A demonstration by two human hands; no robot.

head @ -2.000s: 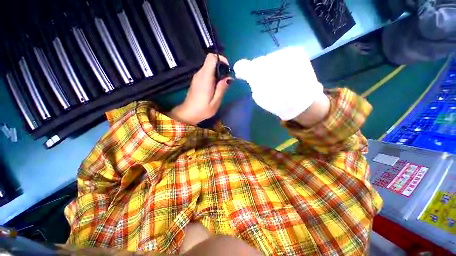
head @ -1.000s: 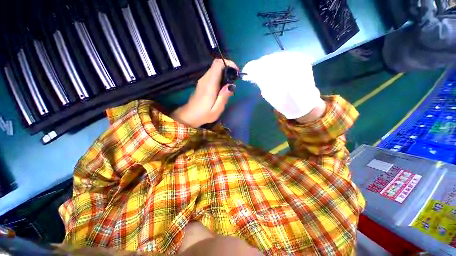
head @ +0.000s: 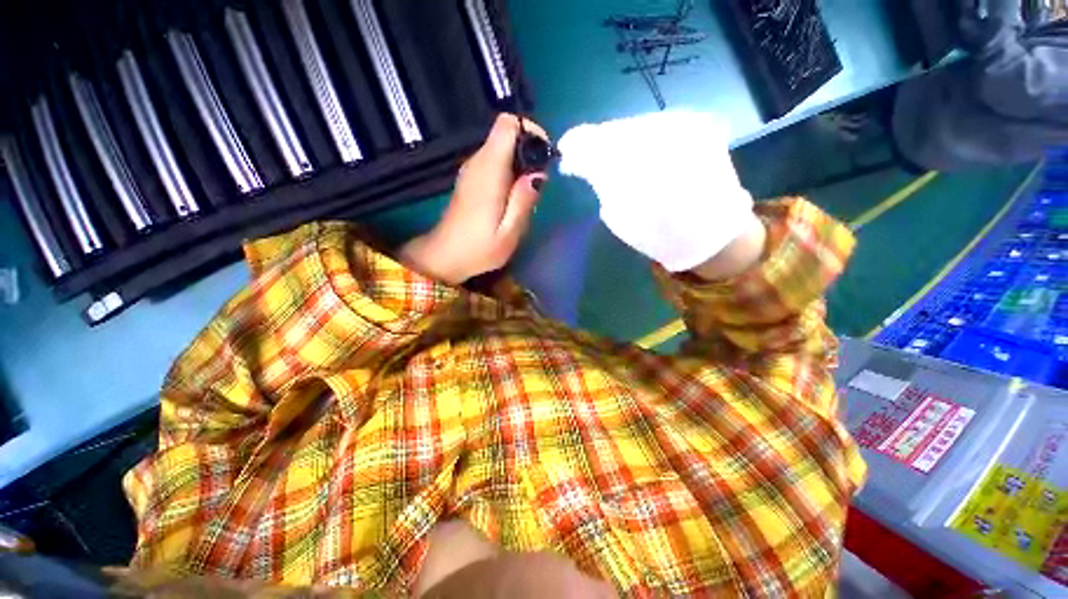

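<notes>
My bare left hand (head: 478, 217) is closed around a dark tubular unit (head: 533, 152); only its round black end shows between thumb and fingers. My right hand (head: 662, 187), in a bright white glove, is at the right of that end, its fingertips close to or touching it. The glove is overexposed, so I cannot tell whether the fingertips pinch a thin piece. A black foam tray (head: 340, 187) with parallel silver tubes (head: 264, 94) lies to the left. Loose thin black pieces (head: 654, 45) lie on the bench behind my hands.
A narrow black parts tray (head: 787, 47) stands beyond the loose pieces on the blue-green bench (head: 574, 70). At the right are a grey case (head: 919, 410) with labels, blue crates (head: 995, 304) and green floor with yellow lines. A person in grey (head: 972, 111) is at the top right.
A thin dark piece seen between the glove and the black end one second ago barely shows now. The gloved fingertips are closer to the end. Both hands have otherwise moved little.
</notes>
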